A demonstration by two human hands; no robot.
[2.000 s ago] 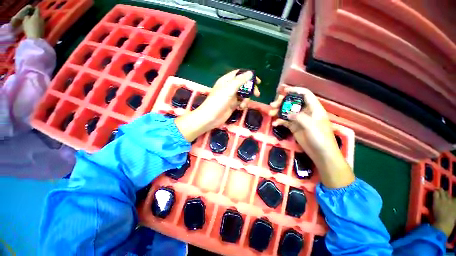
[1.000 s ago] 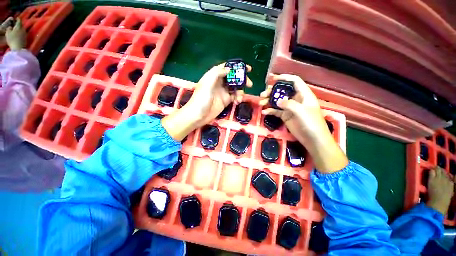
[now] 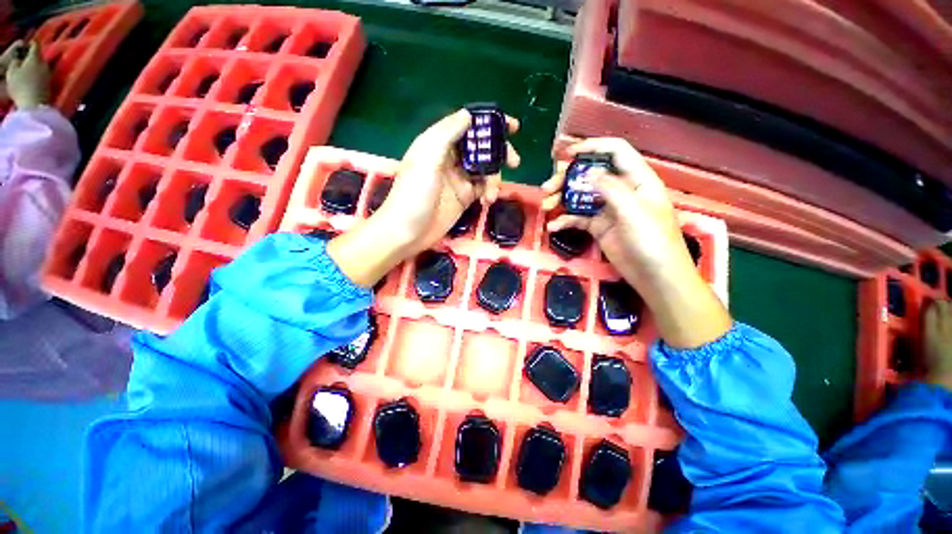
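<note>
My left hand (image 3: pixel 430 193) holds a black strapless smartwatch (image 3: pixel 483 140) upright, its lit screen showing rows of pale icons or text. My right hand (image 3: pixel 629 209) holds a second smartwatch (image 3: pixel 587 185), its screen lit with whitish content and the thumb over its right part. Both are held above the far edge of the pink-red foam tray (image 3: pixel 506 392). Dark watches lie in most visible pockets; two neighbouring pockets near the middle are empty. My forearms hide some pockets.
Another foam tray (image 3: pixel 209 127) holding watches is at the left. Thick stacked foam slabs (image 3: pixel 752 78) with a black strip stand at the far right. A partly seen tray (image 3: pixel 872 344) is at the right edge. Other people's hands show at both sides. The bench (image 3: pixel 459 78) is green.
The left watch's screen went from a colourful face to rows of pale items. The right watch's screen went from a colourful face through round icons to whitish content. Both hands shifted slightly up in view.
</note>
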